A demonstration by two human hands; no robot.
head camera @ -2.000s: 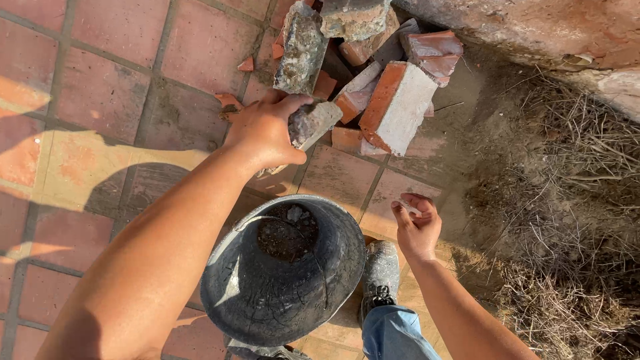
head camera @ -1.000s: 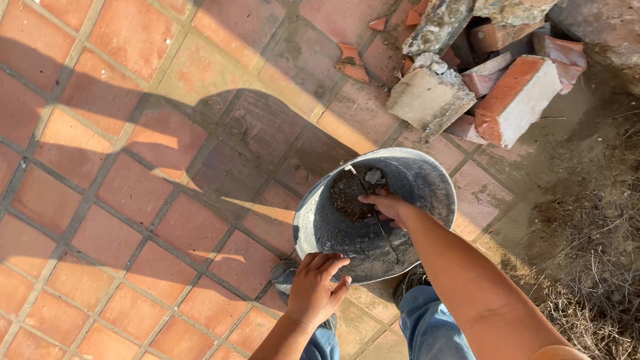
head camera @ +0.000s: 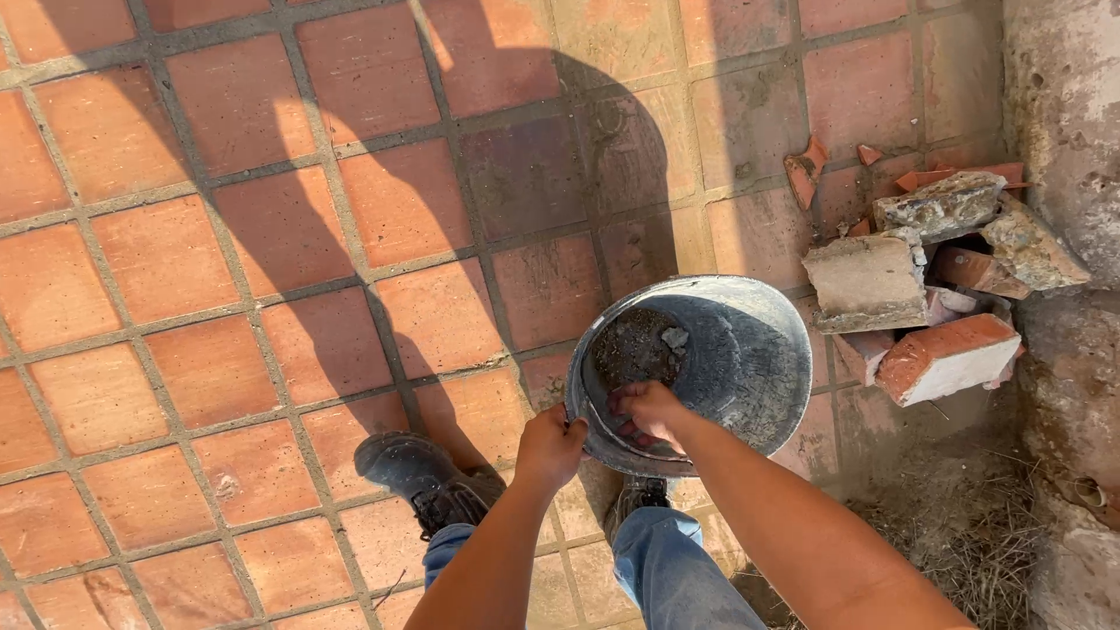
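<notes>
A dusty black bucket point(head camera: 744, 376) stands in front of me between my feet and the rubble, with dark dirt and small grey lumps point(head camera: 643, 350) in its bottom. My left hand point(head camera: 551, 444) grips the bucket's left rim, fingers closed on the edge. Inside the near left part of the bucket is my right hand point(head camera: 649, 416), its fingers curled beside a thin handle that runs along the wall. Whether those fingers hold anything is hidden.
Right of the bucket lies a pile of broken masonry: a mortar chunk point(head camera: 866, 280), a red and white brick point(head camera: 949, 359) and tile shards point(head camera: 805, 171). A rough wall point(head camera: 1063, 367) bounds the right side, with dry twigs point(head camera: 971, 542) below. My boots point(head camera: 411, 468) are on terracotta tiles.
My left hand held a masonry chunk at the pile two seconds ago; a second ago it was empty beside the bucket, and now it grips the rim. My right hand has gone from the dirt towards the near wall.
</notes>
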